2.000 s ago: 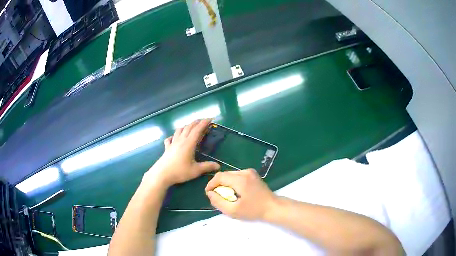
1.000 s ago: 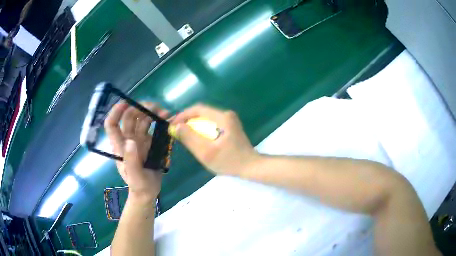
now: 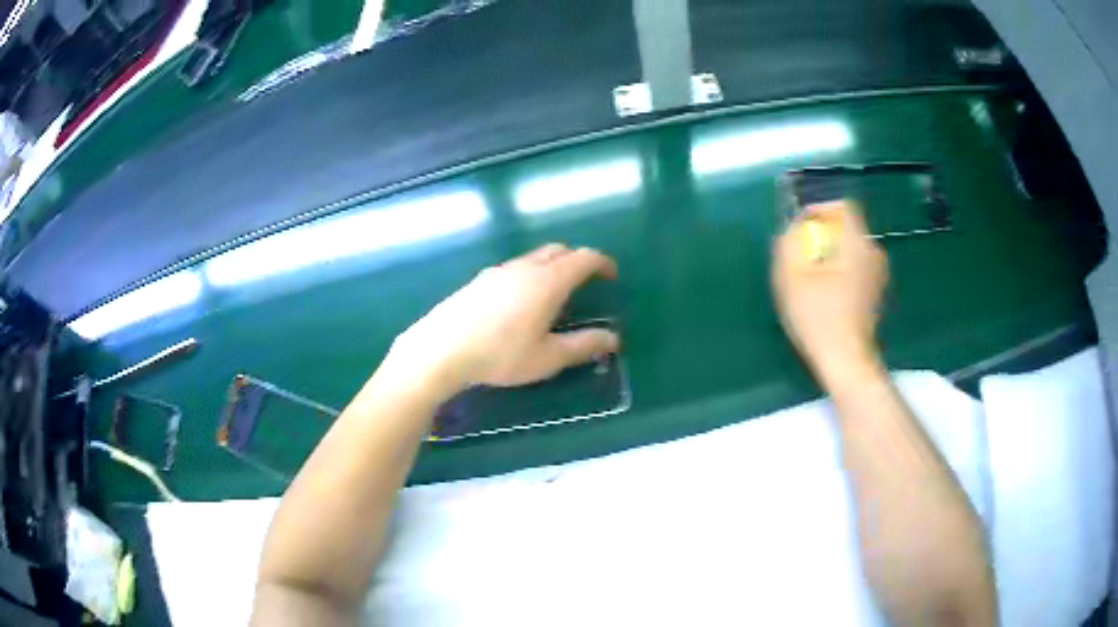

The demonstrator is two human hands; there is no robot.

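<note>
A thin phone frame (image 3: 533, 425) lies on the green worktop, partly hidden under my left hand. My left hand (image 3: 521, 321) is over it with thumb and fingers apart; the thumb is at the frame's upper right corner, and contact is unclear. My right hand (image 3: 834, 294) is blurred and closed around a yellow tool (image 3: 818, 240), whose tip I cannot make out. It is at the near left end of another phone frame (image 3: 908, 232), which lies flat at the right.
Two more frames lie at the left, one (image 3: 245, 416) partly behind my left forearm, one smaller-looking (image 3: 172, 437). White cloth (image 3: 638, 527) covers the near edge. A dark belt (image 3: 405, 123) runs beyond, with a metal bracket (image 3: 663, 55). A white-yellow bundle (image 3: 98, 566) is lower left.
The frame held up by my left hand now lies on the worktop. My right hand has moved right with the yellow tool to the other frame. The camera view has also shifted.
</note>
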